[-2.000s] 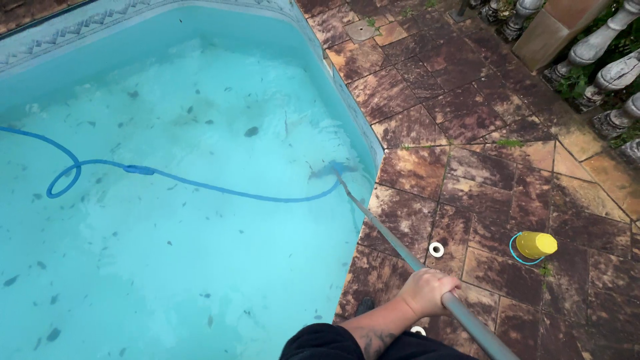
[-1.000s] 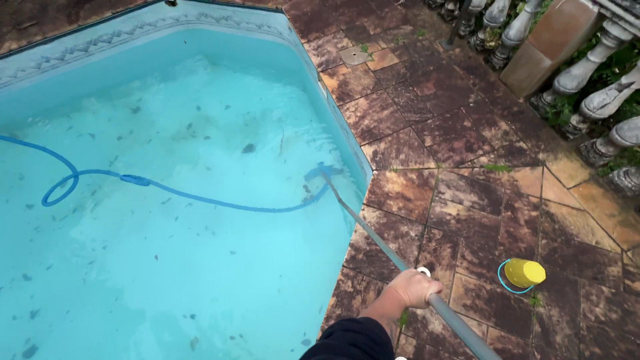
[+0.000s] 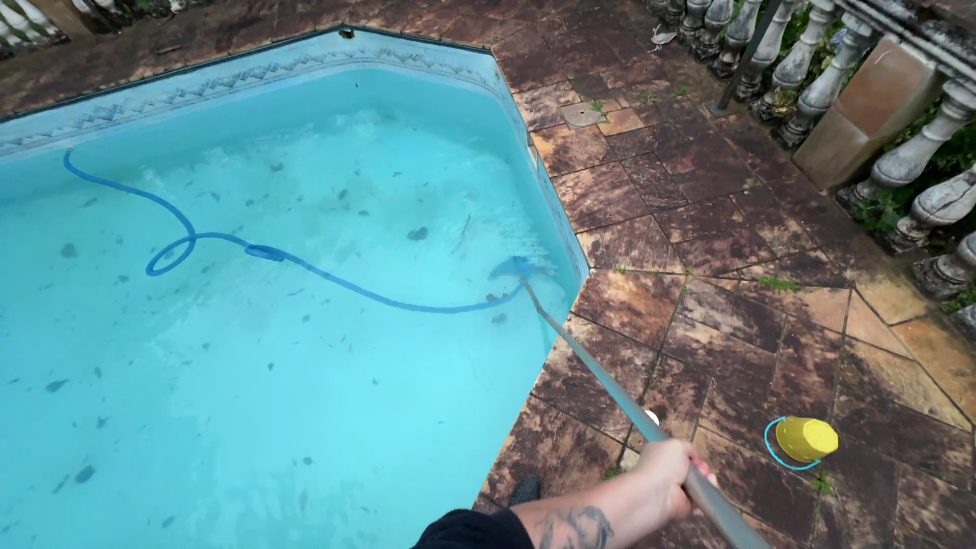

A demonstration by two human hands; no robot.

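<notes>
My left hand (image 3: 675,482) is closed round a long grey metal pole (image 3: 602,372), its tattooed forearm coming from a dark sleeve at the bottom. The pole slopes from the lower right over the pool's edge into the water. At its far end a blue pool vacuum head (image 3: 518,268) lies underwater near the right wall of the pool. A blue hose (image 3: 381,298) runs left from the head, with one loop (image 3: 169,258) and a thicker blue sleeve (image 3: 264,252), towards the far left wall. Dark leaves and debris (image 3: 417,234) dot the pool. My right hand is out of view.
Stone paving (image 3: 633,305) borders the pool's angled edge. A yellow bucket (image 3: 810,440) with a light blue handle is right of my hand. A white object (image 3: 651,417) shows partly behind the pole. My dark shoe (image 3: 524,489) is near the edge. A balustrade (image 3: 820,84) stands upper right.
My left hand keeps its hold on the pole. The white ring beside the pole, in full sight two seconds ago, is now partly hidden by it. The view has shifted and shows more of the far pool wall.
</notes>
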